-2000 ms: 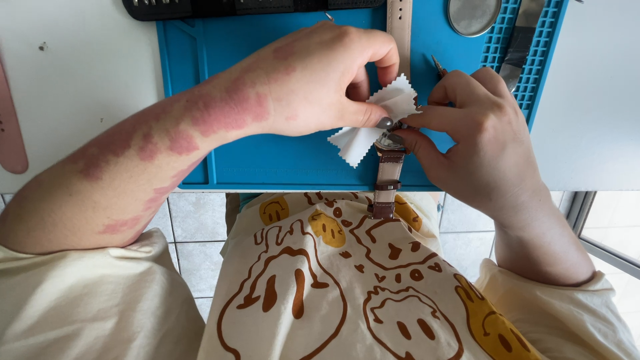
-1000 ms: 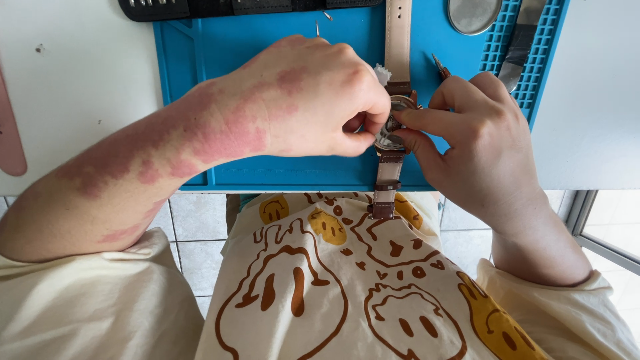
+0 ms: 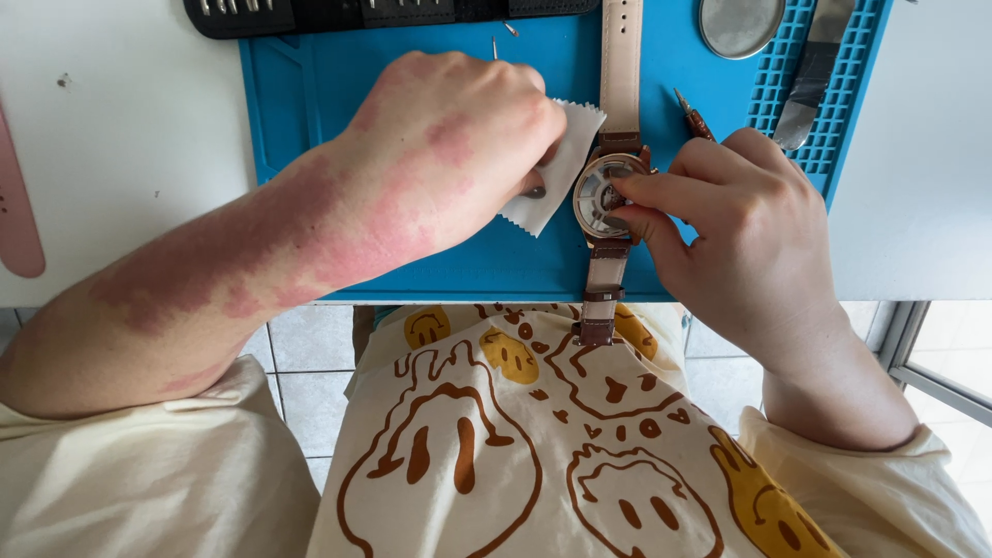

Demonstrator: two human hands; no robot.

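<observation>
A wristwatch lies face down on the blue work mat (image 3: 457, 271), its round case (image 3: 595, 203) showing the movement side. The watch's leather strap (image 3: 620, 77) runs away from me, and its buckle end hangs over the mat's near edge. My left hand (image 3: 465, 147) pinches a white cloth with zigzag edges (image 3: 570, 147) just left of the case. From the right, my right hand (image 3: 736, 217) reaches over the case, thumb and forefinger close together at its middle. Whether a small part is between those fingertips is hidden.
A screwdriver with a brown handle (image 3: 696, 122) lies right of the strap. Farther right are a round metal lid (image 3: 740, 23) and a flat metal tool with dark tape (image 3: 814, 77). A black tool case (image 3: 318, 19) lies along the back. Small bits (image 3: 510, 29) rest near it.
My left hand has drawn back left from the watch with the cloth, which was at the case two seconds ago. My right hand stays at the case.
</observation>
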